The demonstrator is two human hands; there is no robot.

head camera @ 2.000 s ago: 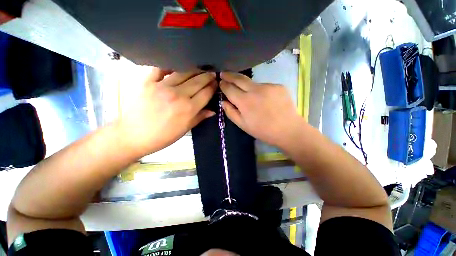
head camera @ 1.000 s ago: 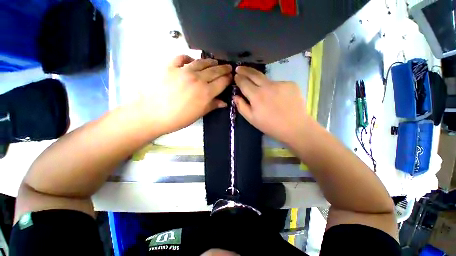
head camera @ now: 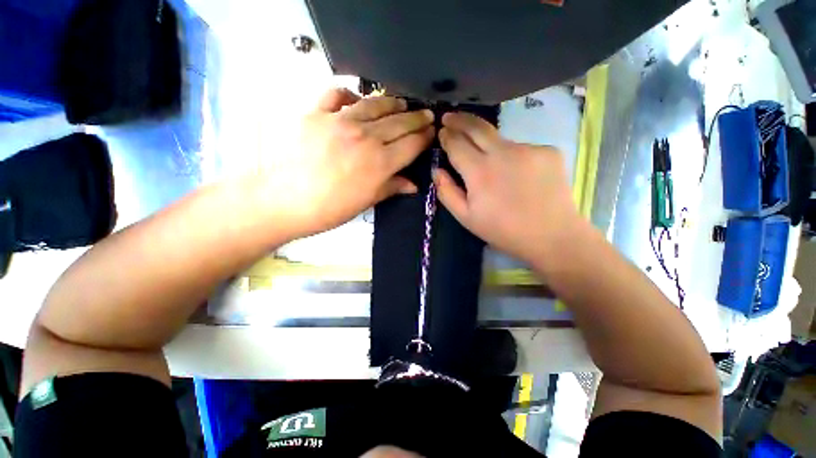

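Observation:
A black zippered panel [head camera: 398, 295] runs from under the machine head [head camera: 501, 45] down over the table's front edge. Its metal zipper [head camera: 425, 268] is a shiny line down the centre, with a small ring slider [head camera: 419, 347] near the lower end. My left hand [head camera: 358, 161] lies flat on the panel's left half, fingertips beside the zipper. My right hand [head camera: 510, 183] lies on the right half, fingertips close to the left ones. Both hands press the fabric down rather than grasp it. The needle area is hidden by the machine head.
Black pouches [head camera: 63, 192] lie at the left, another [head camera: 121, 63] by a blue crate [head camera: 27, 54]. Green-handled snips [head camera: 662, 192] lie at the right, beside two blue bins [head camera: 752, 161]. Yellow tape [head camera: 590, 143] edges the sewing area.
The camera view has shifted, so the machine head's red badge has nearly left the picture. Both hands stay on the panel beside the zipper. The panel's upper part now slants slightly right.

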